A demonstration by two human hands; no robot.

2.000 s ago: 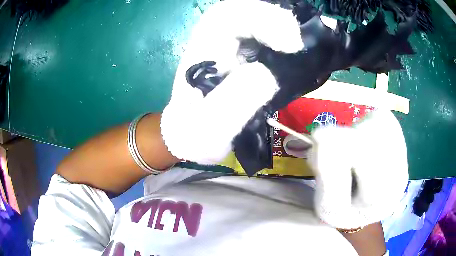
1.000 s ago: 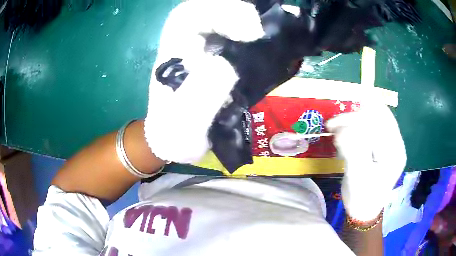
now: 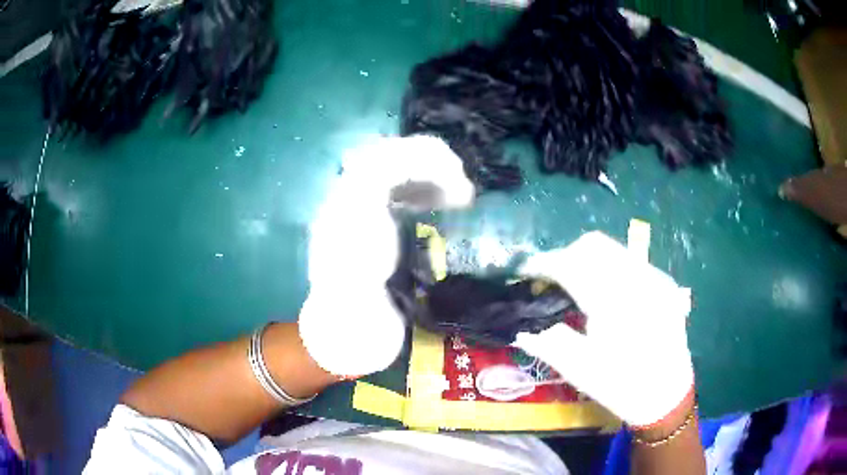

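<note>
My left hand, in a thick white glove, grips the left end of a black pleated piece. My right hand, also in a white glove, pinches its right end between thumb and fingers. The piece is stretched sideways and slightly blurred above the red printed card, hiding its upper part. The pale oval on the card shows below the piece. Yellow tape frames the card. I cannot clearly tell whether the thin pale stick is still in my right hand.
A large heap of black pleated pieces lies beyond my hands on the green table. More black bunches lie at the far left. A brown box-like shape and perhaps another person's hand are at the right edge.
My hands have come together, and my right hand has moved from the card onto the piece. The view has shifted, showing more of the far heap. The black loop on my left glove no longer shows.
</note>
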